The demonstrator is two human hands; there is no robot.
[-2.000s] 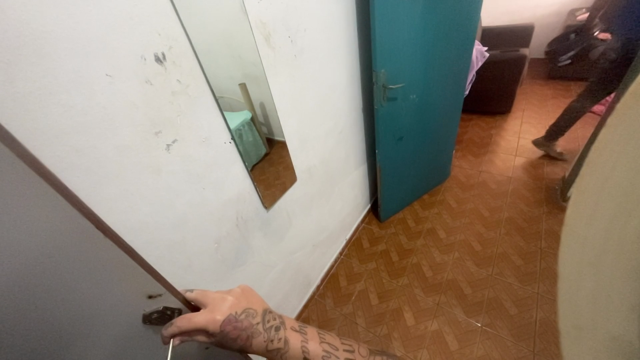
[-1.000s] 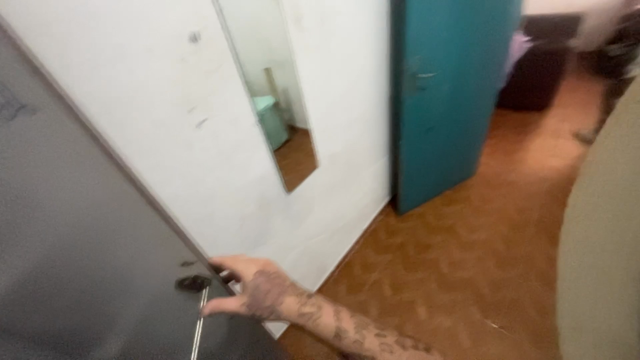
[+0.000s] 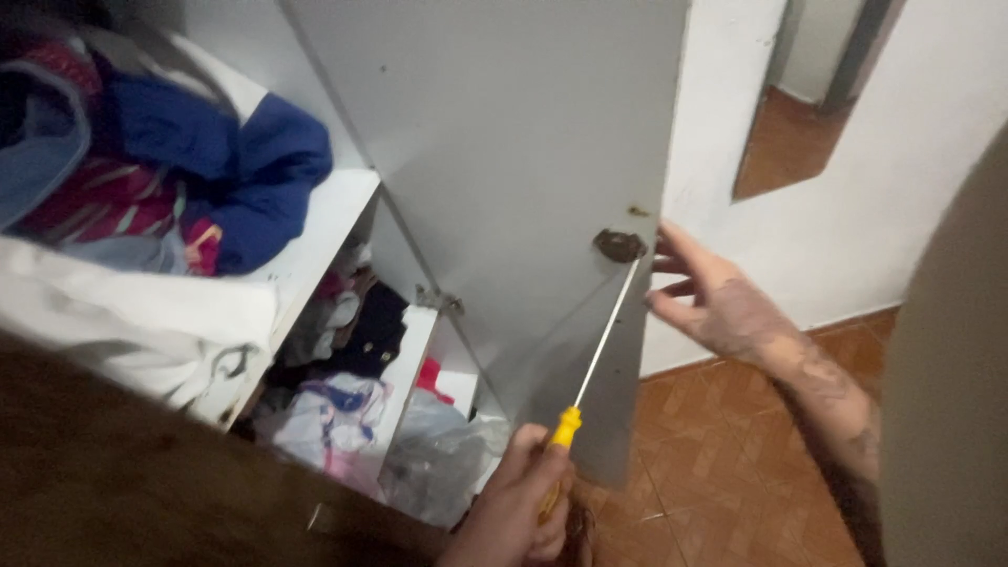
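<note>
My left hand is closed around the yellow handle of a screwdriver, at the bottom centre. The long metal shaft points up and right, its tip at a dark, worn metal fitting on the grey cabinet door. Just above the fitting there is a small hole or mark. My right hand, tattooed on the back and forearm, reaches in from the right and holds the door's free edge, its fingers partly hidden behind it. Whether the tip sits in a screw cannot be made out.
Inside the cabinet, folded and heaped clothes lie on a white shelf, with more clothes and a plastic bag below. A metal hinge joins door and cabinet. A mirror hangs on the white wall, above the tiled floor.
The view has swung left and down, bringing the cabinet's inside, my left hand and the screwdriver's handle into sight. Earlier only part of the shaft showed. My right hand stays at the door's edge.
</note>
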